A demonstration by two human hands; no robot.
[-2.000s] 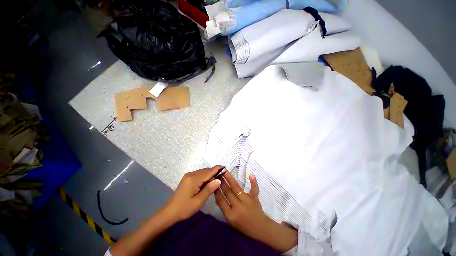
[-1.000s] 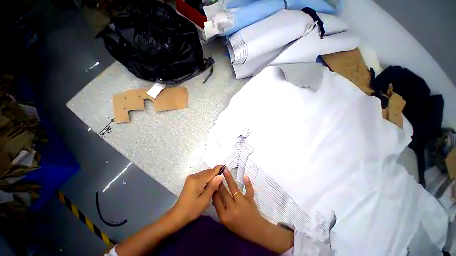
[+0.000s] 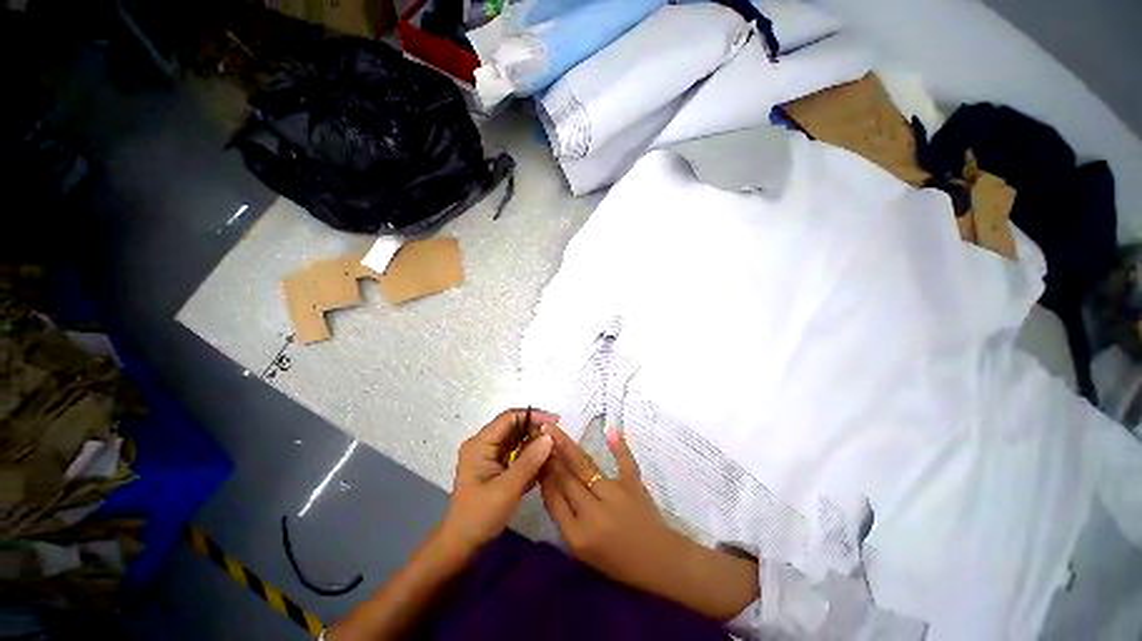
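My left hand (image 3: 495, 476) grips a small dark pointed tool (image 3: 525, 428) with a bit of yellow, tip upward. My right hand (image 3: 607, 507) is beside it, fingers spread and a ring on one finger; its fingertips meet those of my left hand, and nothing shows held in it. Both hands are at the near left edge of a broad stack of white cut panels (image 3: 776, 313). Fine dark striped layer edges (image 3: 689, 451) show just beyond and right of my hands. The contact between the fingertips is partly hidden.
A brown card template (image 3: 423, 269) lies on the speckled table (image 3: 376, 363), a white tag (image 3: 382, 254) on it. A black plastic bag (image 3: 363, 132) is behind. White (image 3: 651, 82) and blue (image 3: 589, 44) rolls lie at the back, tan pieces (image 3: 858, 123) and black cloth (image 3: 1021, 163) back right.
The dark tool in my left hand now points more upright, and yellow shows at it. My hands stay together at the same place by the panels. The view has shifted and turned slightly.
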